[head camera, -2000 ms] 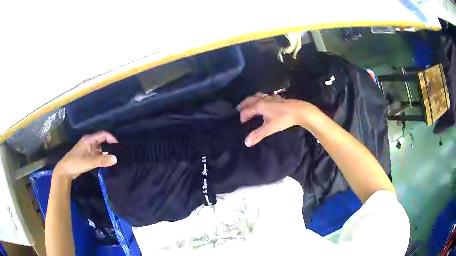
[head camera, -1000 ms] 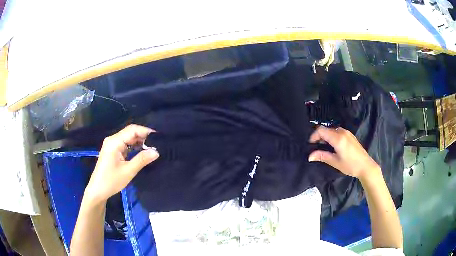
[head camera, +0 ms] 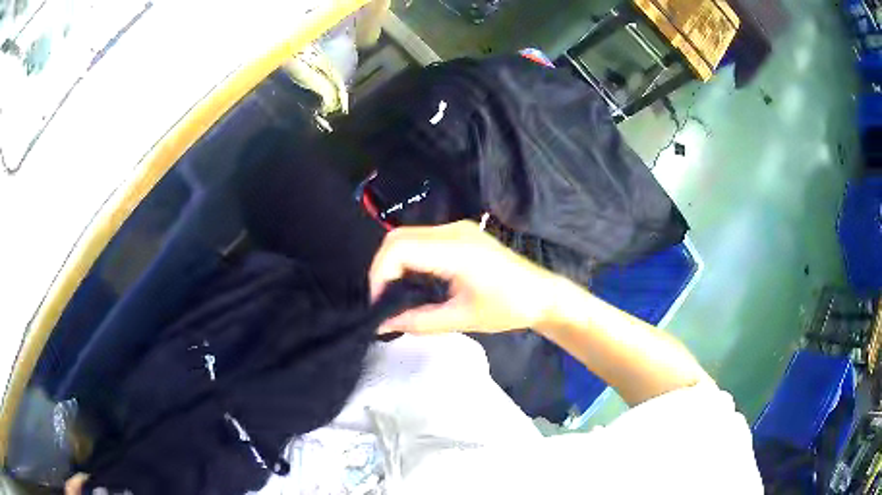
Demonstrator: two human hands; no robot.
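A soft black garment [head camera: 280, 353] lies across the lap at the lower left. A narrow strip with white lettering [head camera: 246, 440] runs over it, with a small white mark further up. My right hand [head camera: 455, 280] pinches a gathered fold of the garment between thumb and fingers, near the picture's middle. My left hand [head camera: 75, 483] shows only as a small bit of fingertip at the bottom left edge; its grip is hidden. White cloth [head camera: 426, 387] lies under the garment.
Shiny black garments [head camera: 571, 164] with white marks are heaped at the right over a blue bin [head camera: 643, 290]. The white table's yellow edge [head camera: 160, 164] curves along the left. A wooden-topped stool [head camera: 691, 34] stands at the upper right on the green floor [head camera: 764, 193].
The view has swung to the right. My right hand has closed on a fold of the black garment. My left hand has moved almost out of view at the lower left.
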